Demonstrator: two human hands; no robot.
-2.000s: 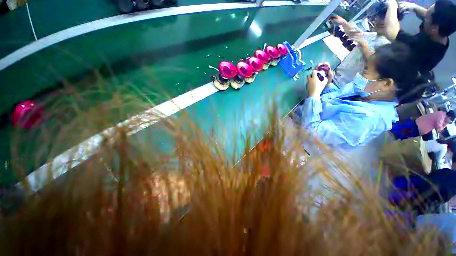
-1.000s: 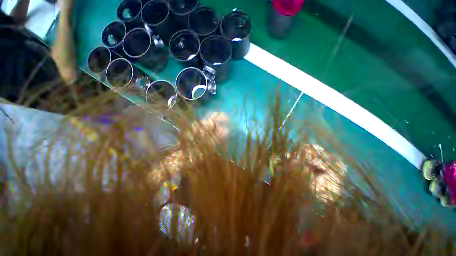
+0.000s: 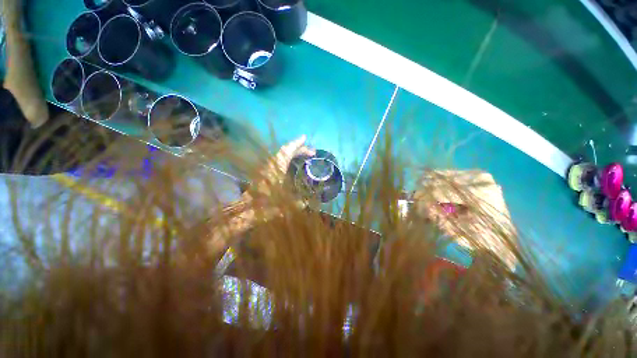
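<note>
My left hand [image 3: 269, 183] holds a black housing [image 3: 318, 176] near the bench's front edge, its open mouth facing the camera and a pale ring showing inside. My right hand [image 3: 475, 203] is closed around a motor unit with a magenta cover [image 3: 450, 208], which shows only as a bit of pink between the fingers. A short pale piece sticks out from it toward the housing. The two parts are apart. Brown hair hangs across the lower view and hides part of both hands.
Several open black housings [image 3: 249, 40] stand at the upper left. A white strip [image 3: 419, 80] crosses the green bench. Motor units with magenta covers [image 3: 612, 180] stand in a row at the right edge beside a blue holder [image 3: 629, 264]. Another person's arm [image 3: 24, 77] is at the upper left.
The view has swung from the motor row to the housings. Since one second ago, a black housing has appeared in my left hand, and pink now shows in my right hand.
</note>
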